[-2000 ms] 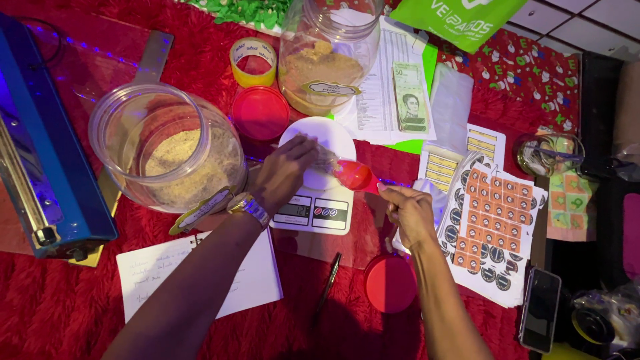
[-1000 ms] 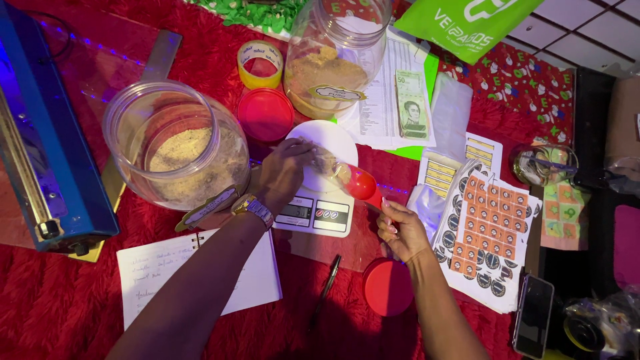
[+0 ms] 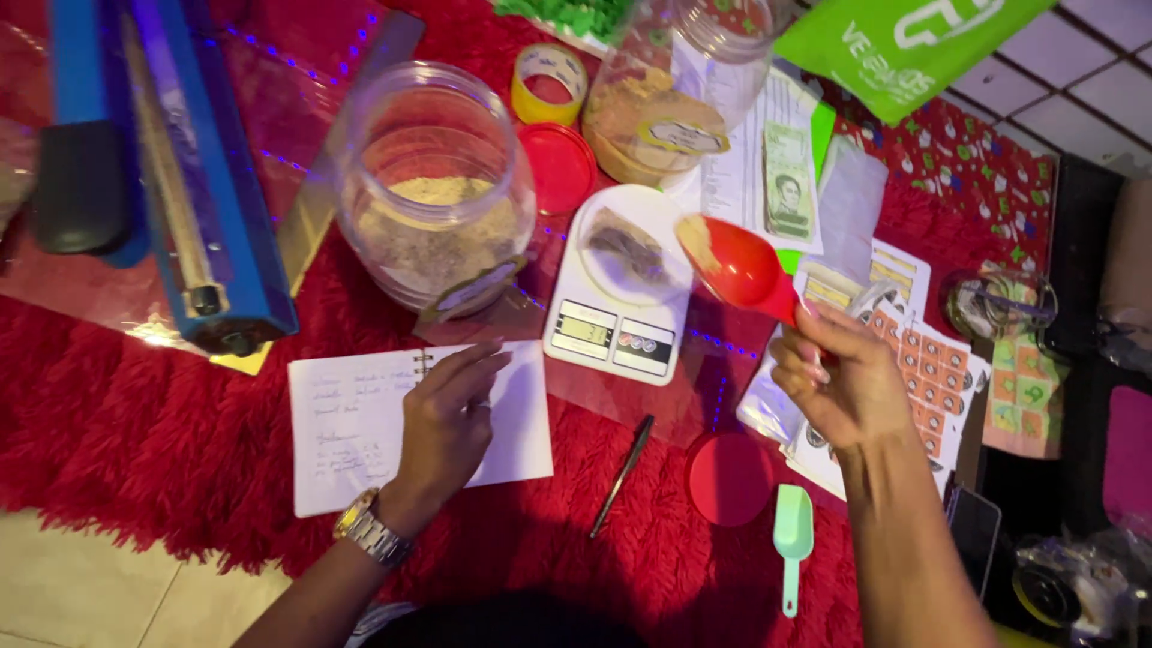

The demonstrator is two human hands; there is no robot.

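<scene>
My right hand (image 3: 841,369) grips the handle of a red plastic scoop (image 3: 742,265), with pale powder clinging near its tip. The scoop is held just right of a white digital kitchen scale (image 3: 558,360). On the scale's round plate rests a small clear plastic bag (image 3: 625,247) with some powder in it. My left hand (image 3: 450,423) is over an open spiral notebook (image 3: 337,450) that bears handwriting, its fingers loosely spread and nothing held. A wide clear jar (image 3: 432,216) of pale powder, without a lid, stands left of the scale.
Behind the scale are a second jar (image 3: 621,135), a red lid (image 3: 558,166) and a tape roll (image 3: 549,85). A blue bag sealer (image 3: 207,189) lies at left. A pen (image 3: 621,477), another red lid (image 3: 729,477) and a green scoop (image 3: 792,531) lie in front; sticker sheets (image 3: 936,387) lie at right.
My left hand has left the bag on the scale and moved back over the notebook. The scoop, earlier at the bag, is now held apart from it. The view has shifted.
</scene>
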